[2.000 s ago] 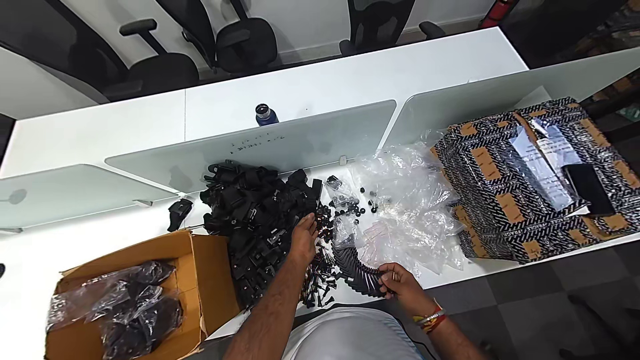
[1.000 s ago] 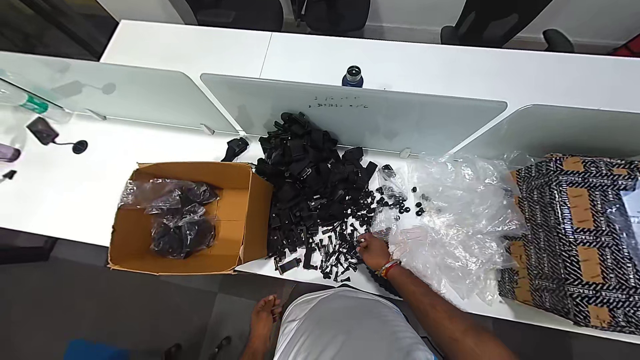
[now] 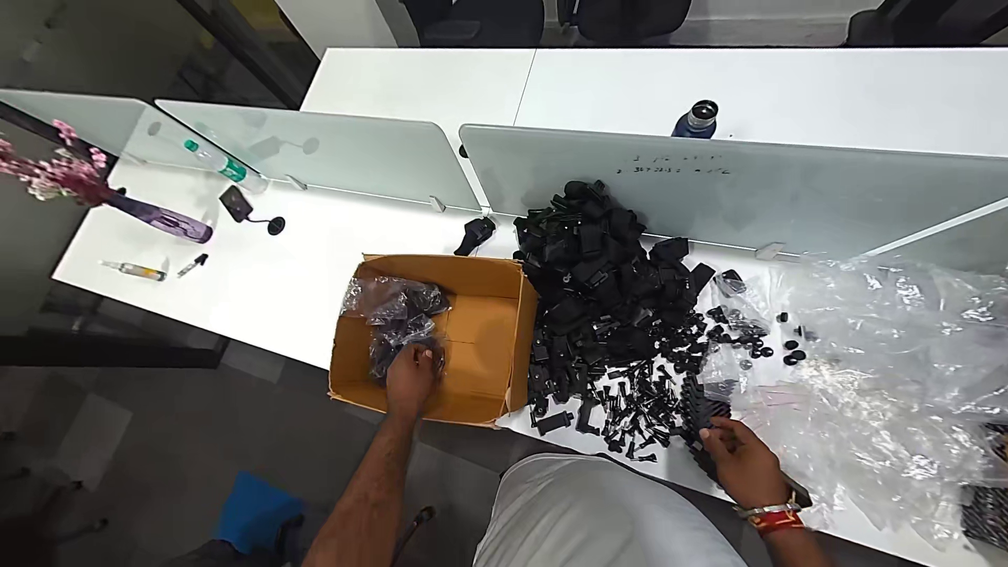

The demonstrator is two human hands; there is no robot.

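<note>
My left hand (image 3: 411, 380) reaches into an open cardboard box (image 3: 516, 346), its fingers on a clear plastic bag (image 3: 398, 311) of dark parts; whether they grip it is hard to tell. My right hand (image 3: 744, 465) is at the desk's front edge, thumb and fingers on a row of black ribbed plastic pieces (image 3: 699, 409). Between the hands lies a large heap of black plastic mount parts (image 3: 591, 276). In front of the heap are loose black screws (image 3: 638, 405), and small black round caps (image 3: 791, 345) lie at its right.
Crumpled clear plastic bags (image 3: 882, 378) cover the desk's right side. A frosted glass partition (image 3: 709, 189) bearing writing runs behind the heap. A dark blue bottle (image 3: 696, 122) stands beyond it. A plastic bottle (image 3: 228, 167) and a purple vase (image 3: 161, 218) lie far left.
My left hand has moved from beside my body into the cardboard box. My right hand stays near the ribbed pieces. The view has swung to the left.
</note>
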